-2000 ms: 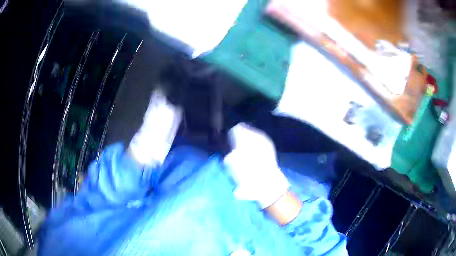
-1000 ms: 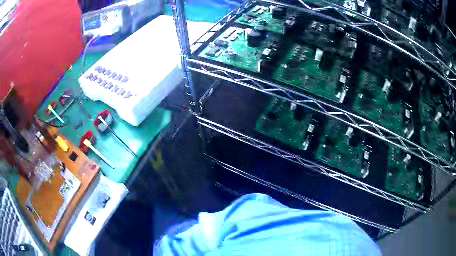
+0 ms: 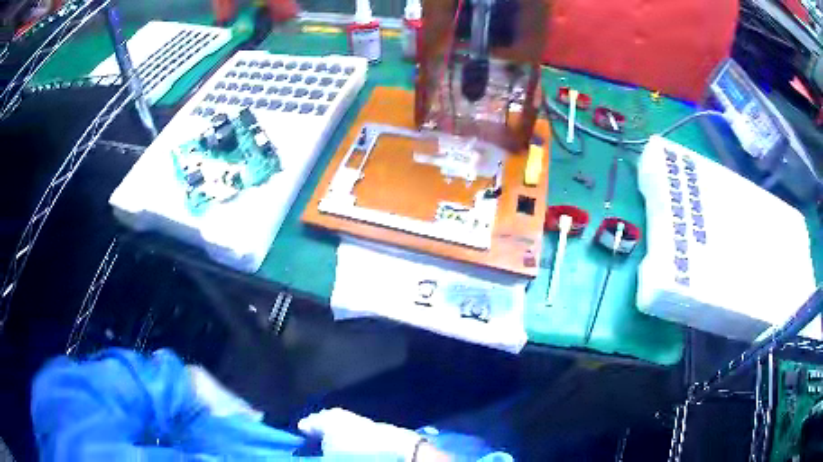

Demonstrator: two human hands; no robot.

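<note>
The orange-brown assembly fixture (image 3: 383,227) lies on the green mat with a silver-grey frame (image 3: 338,194) on it; no green board fills the frame. The toggle clamp (image 3: 476,77) stands upright behind it with a clear plate. A green circuit board (image 3: 226,162) lies on the left white tray (image 3: 171,217), beside rows of dark cores. A white wipe (image 3: 370,284) at the bench edge bears a few dark cores. My left hand (image 3: 217,395), white-gloved, is blurred and partly hidden by a sleeve. My right hand (image 3: 361,435), white-gloved, is low near the picture's bottom; its fingers are unclear.
The right white tray (image 3: 749,244) holds dark cores. Several small red cups, one here (image 3: 618,236), hold thin tools between fixture and tray. White bottles (image 3: 364,36) and a red panel (image 3: 632,45) stand behind. Wire racks flank the bench; boards show at lower right (image 3: 799,406).
The view has swung from the right-hand board rack back to the bench. Both gloved hands, out of sight one second ago, show again low in the picture.
</note>
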